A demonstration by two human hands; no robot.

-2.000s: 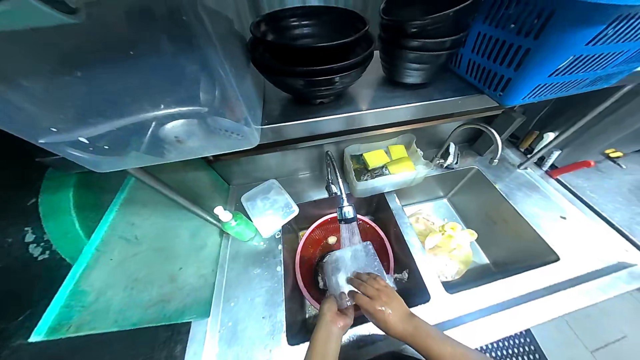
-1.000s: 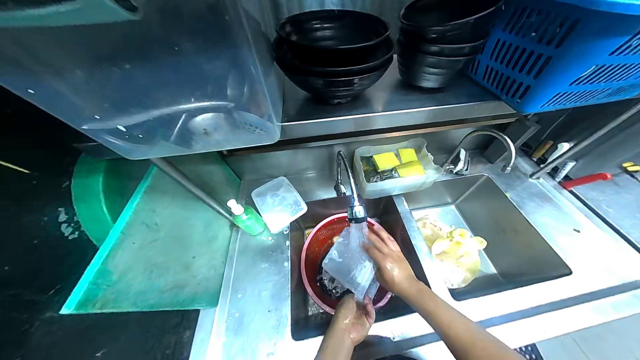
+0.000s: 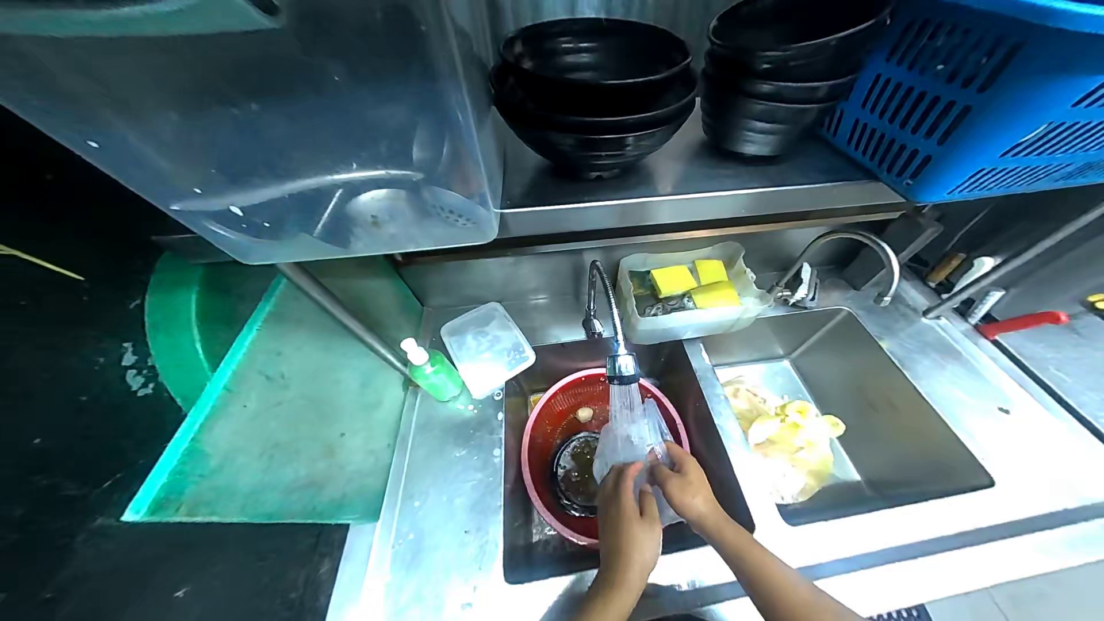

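Note:
Both my left hand (image 3: 628, 522) and my right hand (image 3: 681, 487) grip a translucent plastic container or sheet (image 3: 625, 444) under water running from the spray head of a faucet (image 3: 622, 368). Whether it is rigid or a bag I cannot tell. Below it a red plastic colander (image 3: 536, 470) sits in the left sink, with a dark round dish (image 3: 576, 474) holding brownish liquid and a small pale piece (image 3: 585, 414) inside. My fingertips partly hide the held thing's lower end.
Left of the sink stand a green pump bottle (image 3: 437, 377) and a translucent tub (image 3: 488, 349). Behind is a tub (image 3: 681, 323) with yellow sponges. The right sink (image 3: 897, 431) holds pale yellow scraps (image 3: 798, 440). Overhead are black bowls (image 3: 595, 95), a blue basket (image 3: 966, 103) and a clear bin (image 3: 345, 129).
My right hand has come down from the upper right side of the translucent thing to its lower end, beside my left hand. More of the dark dish in the colander now shows.

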